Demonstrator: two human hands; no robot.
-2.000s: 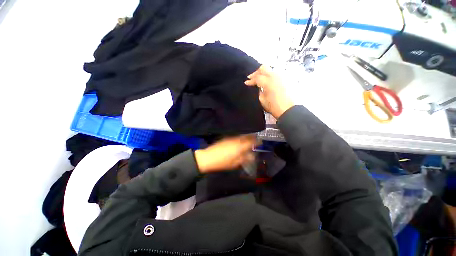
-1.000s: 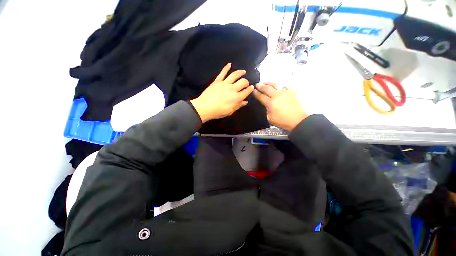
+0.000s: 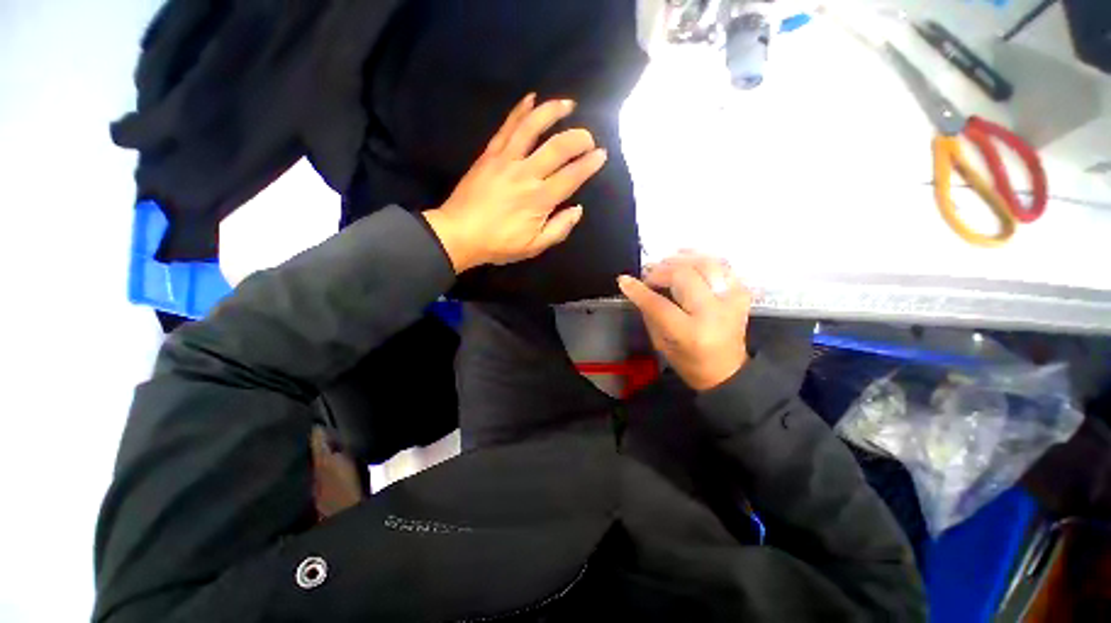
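A black garment piece [image 3: 487, 61] lies over the left of the white table and reaches its front edge. My left hand [image 3: 521, 189] lies flat on it with fingers apart, holding nothing. My right hand [image 3: 697, 304] is at the garment's lower right corner by the table edge, fingers bent and thumb toward the cloth. Whether it pinches the cloth edge cannot be told. Metal parts of the sewing machine [image 3: 747, 55] show at the top, above and right of the garment.
Scissors with orange-yellow and red loops [image 3: 954, 122] and a slim black tool [image 3: 966, 61] lie at the right. A blue crate [image 3: 177, 286] is under the cloth at left. A clear plastic bag [image 3: 956, 438] is below the table's front edge [image 3: 926, 310] at right.
The view has shifted, so machine and scissors sit higher and further right. My right hand has moved down the garment's edge to the table front. My left hand has come away from my right.
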